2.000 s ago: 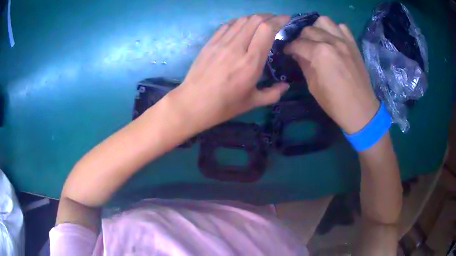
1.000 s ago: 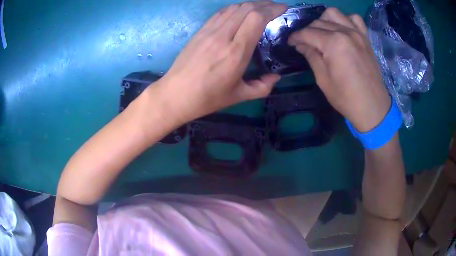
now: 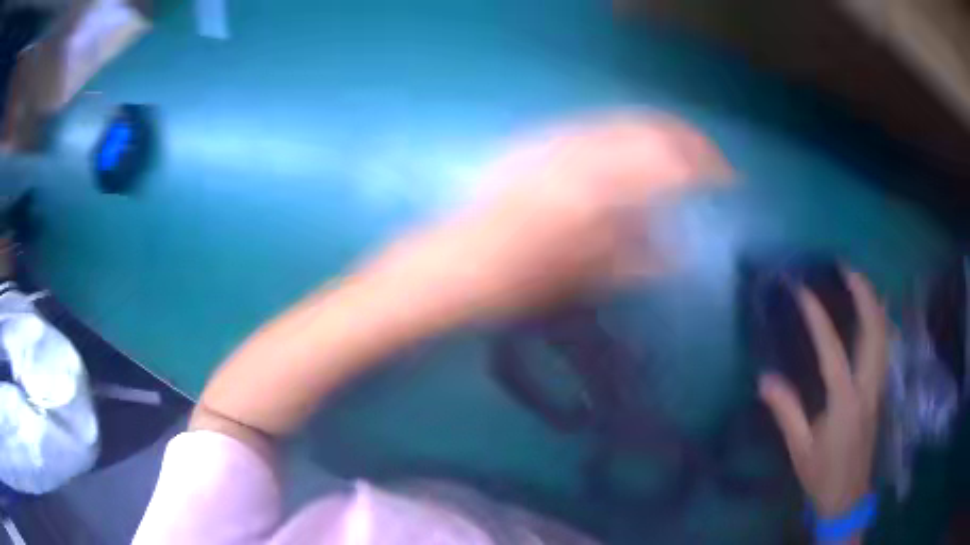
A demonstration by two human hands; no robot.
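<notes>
The view is strongly blurred. My left hand (image 3: 649, 165) is at the middle right over the bench, its fingers smeared; a pale bluish blur is beside it, and I cannot tell whether the hand holds anything. My right hand (image 3: 840, 399) is at the far right with its fingers spread over a dark housing-like part (image 3: 771, 303); no clear grip shows. A black housing shell (image 3: 532, 373) lies below my left forearm, and another blurred ring-shaped shell (image 3: 638, 468) lies nearer the front.
A black part with bright blue inside (image 3: 126, 149) lies at the far left of the green bench (image 3: 319, 160). A crinkled clear bag (image 3: 925, 389) is at the right edge. A pale strip (image 3: 212, 17) is at the top. White cloth (image 3: 43, 394) shows at lower left.
The view has swung, bringing the blue-filled part into sight. My hands have come apart; the right is lower and further right, its fingers now spread. The shiny black part is no longer between them.
</notes>
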